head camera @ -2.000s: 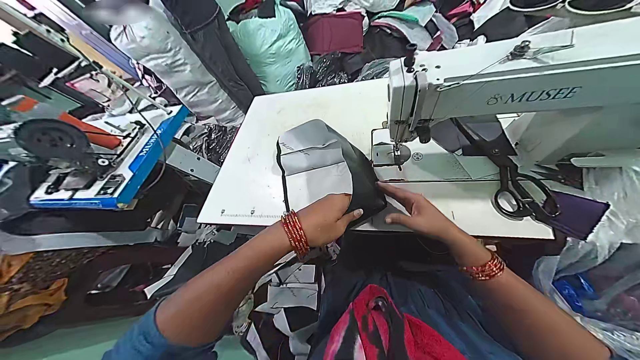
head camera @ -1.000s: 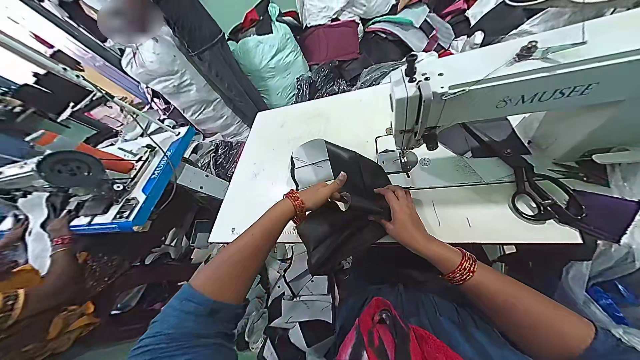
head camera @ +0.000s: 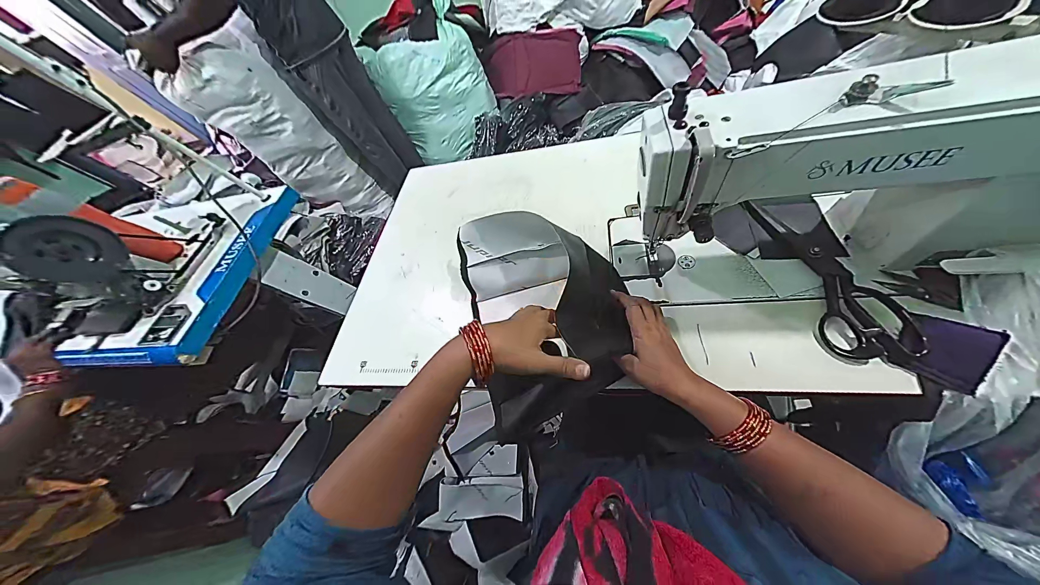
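A black fabric piece (head camera: 597,313) with a grey-white backing panel (head camera: 516,260) lies on the white sewing table, its near part hanging over the front edge. My left hand (head camera: 532,345) rests on the panel and grips a fold of the cloth between thumb and fingers. My right hand (head camera: 654,345) presses on the black side, fingers spread, near the table's edge. Just beyond it, the presser foot (head camera: 654,260) of the sewing machine (head camera: 812,138) stands over the needle plate, left of which the cloth lies. Whether the foot touches anything is unclear.
Black-handled scissors (head camera: 853,313) lie on the machine bed at the right, over dark fabric pieces. Joined grey-and-black pieces (head camera: 487,496) hang below the table. A second machine (head camera: 162,276) stands at the left, with another person's hand (head camera: 32,357) beside it. Stuffed sacks (head camera: 435,89) stand behind.
The cloth was bunched and folded between both hands a second ago; now it lies flatter, with more of the grey-white panel showing.
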